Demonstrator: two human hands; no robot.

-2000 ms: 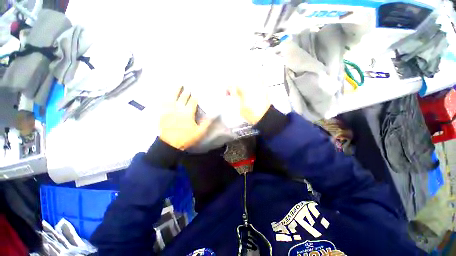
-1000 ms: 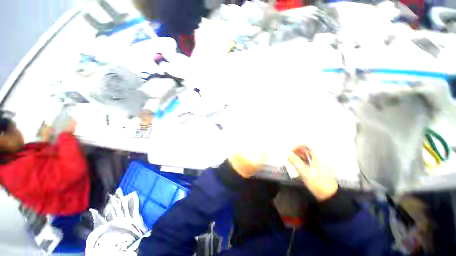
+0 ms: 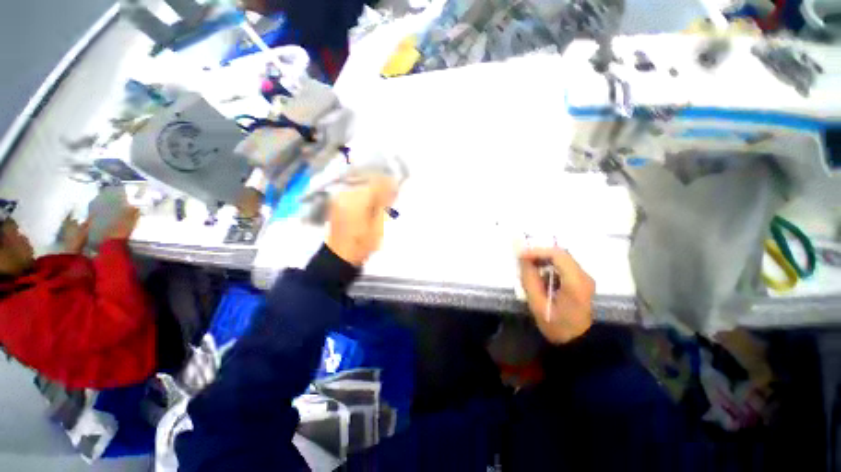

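My left hand (image 3: 358, 221) is over the left part of the white table (image 3: 461, 184), at a stack of light grey cut pieces (image 3: 318, 201). Its fingers touch or cover the stack's near side; whether they grip a piece is unclear. My right hand (image 3: 560, 293) is at the table's front edge, its fingers curled around a small slim object (image 3: 550, 284), partly dark and partly light, too blurred to name. The sewing machine (image 3: 701, 131) with a blue stripe stands beyond and right of my right hand.
Grey fabric (image 3: 705, 240) drapes over the front edge at right, beside green and yellow scissor handles (image 3: 795, 255). A person in red (image 3: 78, 318) works at far left near a grey machine cover (image 3: 184, 147). A blue crate (image 3: 235, 313) and grey-white pieces (image 3: 346, 410) lie below the table.
My left hand has moved left and away from my right hand, to the grey stack. My right hand stays near the front edge. Earlier, the view swung left, bringing in the person in red.
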